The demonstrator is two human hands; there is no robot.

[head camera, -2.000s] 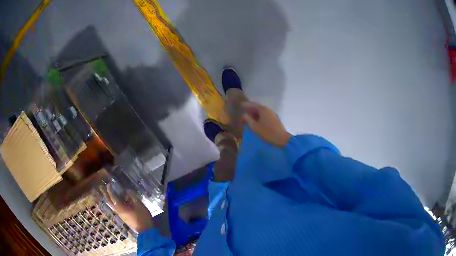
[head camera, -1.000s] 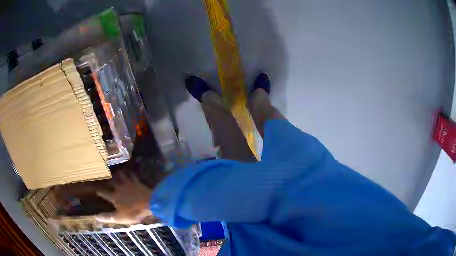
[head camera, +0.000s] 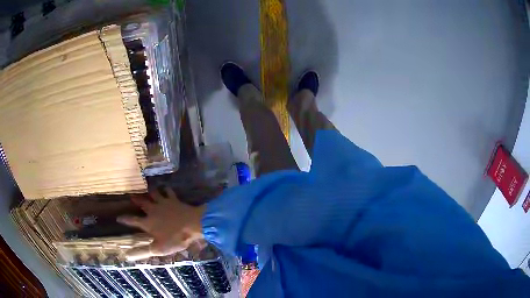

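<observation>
My right hand (head camera: 168, 224) reaches across to the left, palm down with fingers spread, over a dark, clear-covered area at lower left. Whether it touches the surface is unclear. Below it is a clear blister tray (head camera: 145, 273) with rows of dark-filled pockets and a pale cardboard edge (head camera: 96, 249) beside it. Above it lies a stack of brown cardboard sheets (head camera: 64, 122). My left hand is out of view.
Clear trays with dark contents (head camera: 165, 110) stand against the cardboard's right side. Layered brown board edges (head camera: 40, 244) show at lower left. A yellow line (head camera: 274, 52) runs between my feet on the grey floor. A red sign (head camera: 505, 174) is at right.
My left hand was at the trays two seconds ago and is now out of view. My right hand has come across from near my legs to the stack. The view has shifted, with the cardboard looking larger.
</observation>
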